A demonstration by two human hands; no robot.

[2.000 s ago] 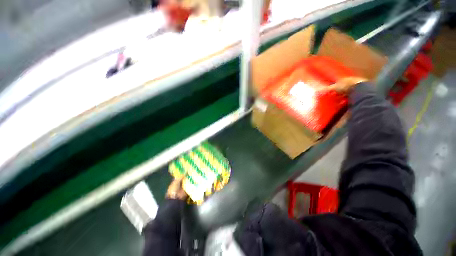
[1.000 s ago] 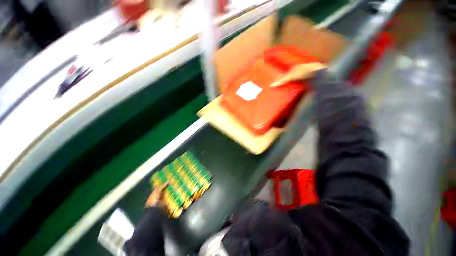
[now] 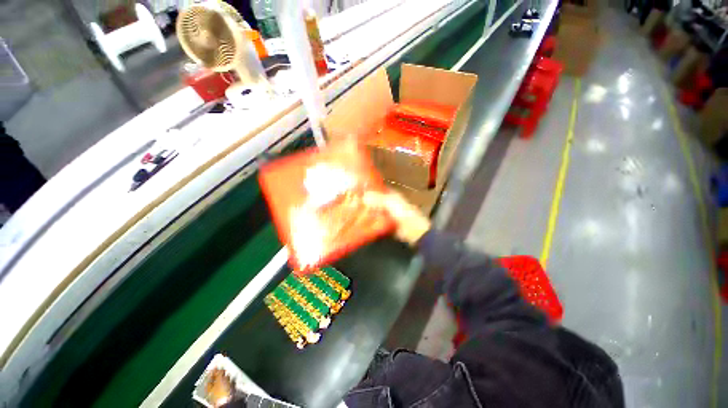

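Note:
My right hand [image 3: 401,217] is shut on a red bubble bag [image 3: 327,203], blurred, with a bright white patch on it. The bag is above the dark green belt [image 3: 371,279], outside the carton. A green PCB panel [image 3: 311,304] with yellow-gold stripes lies on the belt below the bag, no hand on it. My left hand [image 3: 219,387] is at the bottom left over a white label sheet [image 3: 209,368]; whether it grips the sheet cannot be told. The open brown carton [image 3: 407,167] holds other red bags.
A white post [image 3: 306,72] rises beside the carton. A white shelf [image 3: 96,183] runs along the left, with a beige fan [image 3: 215,40] and small dark items [image 3: 150,166]. A red stool [image 3: 531,287] stands below the belt's edge; more red stools [image 3: 536,88] are farther off.
My right hand has moved the red bag left, out of the carton, over the belt. My left hand has let go of the PCB panel and moved to the label sheet.

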